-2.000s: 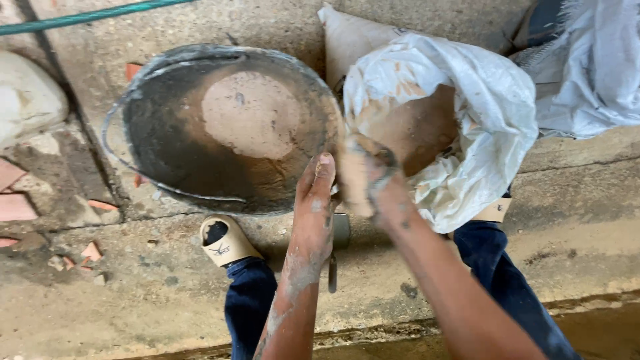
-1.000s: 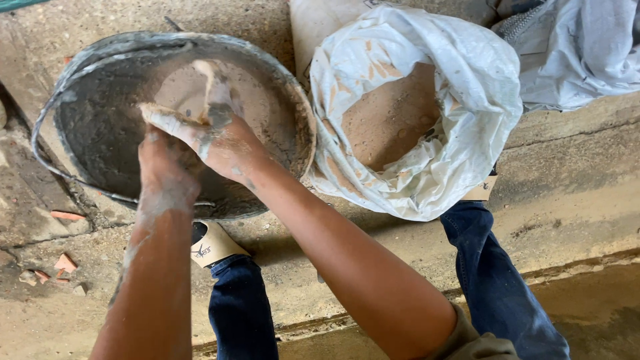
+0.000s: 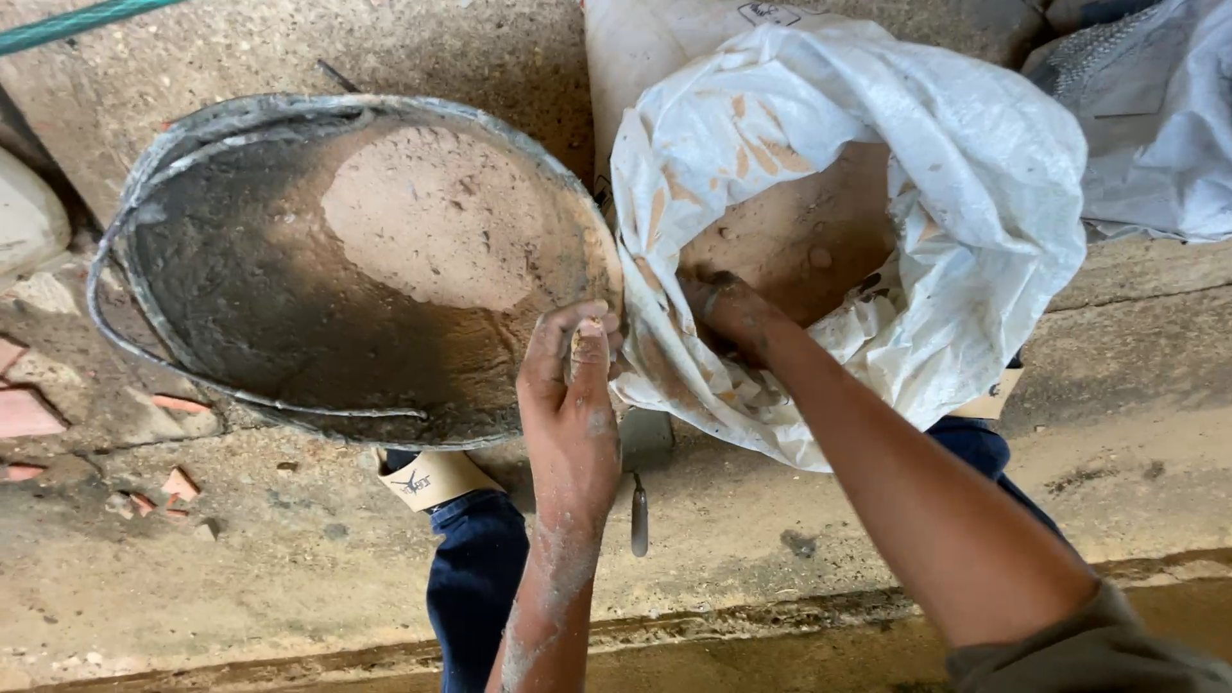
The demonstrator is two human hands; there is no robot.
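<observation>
My left hand (image 3: 577, 385), smeared with grey mortar, rests its bent fingers at the right rim of a mortar-crusted bucket (image 3: 144, 318) with a wire handle. Pale dry powder (image 3: 433, 217) lies on dark wet mix (image 3: 279, 289) inside. My right hand (image 3: 736, 313) reaches into an open white woven sack (image 3: 1001, 164), at the left side of the brown powder (image 3: 799, 231); its fingertips are hidden there, so its grasp does not show. A trowel (image 3: 640, 515) lies on the ground between bucket and sack, its blade partly covered.
Another white sack (image 3: 664, 58) stands behind the open one, and a grey-white sack (image 3: 1155, 135) is at the right. Broken brick pieces (image 3: 29, 412) and a pale container (image 3: 29, 212) are at the left. My feet in tan sandals (image 3: 438, 478) stand close to bucket and sack.
One second ago both hands were over the bucket. My right hand has moved right into the sack, and my left hand has moved to the bucket's right rim.
</observation>
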